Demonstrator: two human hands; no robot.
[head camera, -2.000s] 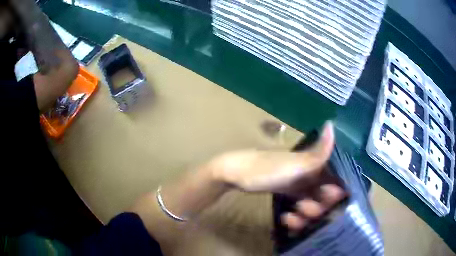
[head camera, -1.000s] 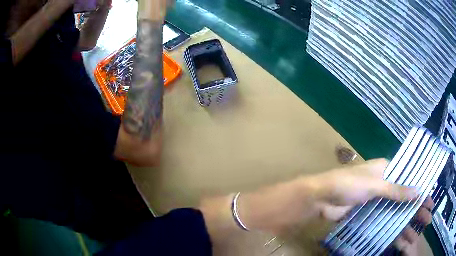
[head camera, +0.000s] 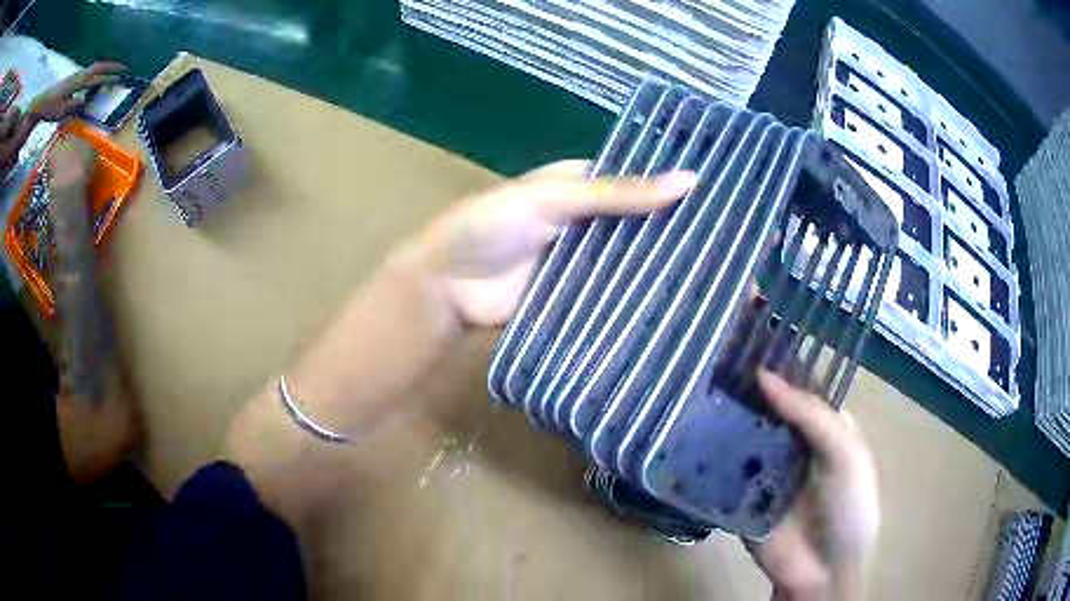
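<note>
A fanned stack of phone middle frames (head camera: 657, 305) is held up in front of me, tilted, with silver edges and dark faces showing and window cut-outs at the right. My left hand (head camera: 516, 241), with a bracelet on the wrist, holds its left side, the thumb or a finger along the edges. My right hand (head camera: 821, 481) grips its lower right, fingers in the window. Below the held stack, more dark frames (head camera: 640, 505) show partly, mostly hidden by it.
A stack of middle frames (head camera: 194, 147) stands on the brown board (head camera: 329, 164) at upper left. Beyond are an orange parts tray (head camera: 117, 176) and a neighbour's tattooed forearm (head camera: 82, 294). Stacked blister trays (head camera: 610, 41) are at the back, a loaded blister tray (head camera: 927, 200) at right.
The held stack has moved left and turned, its frames now fanned with faces and windows showing. The view has swung right. The neighbour's forearm has lowered over the orange tray.
</note>
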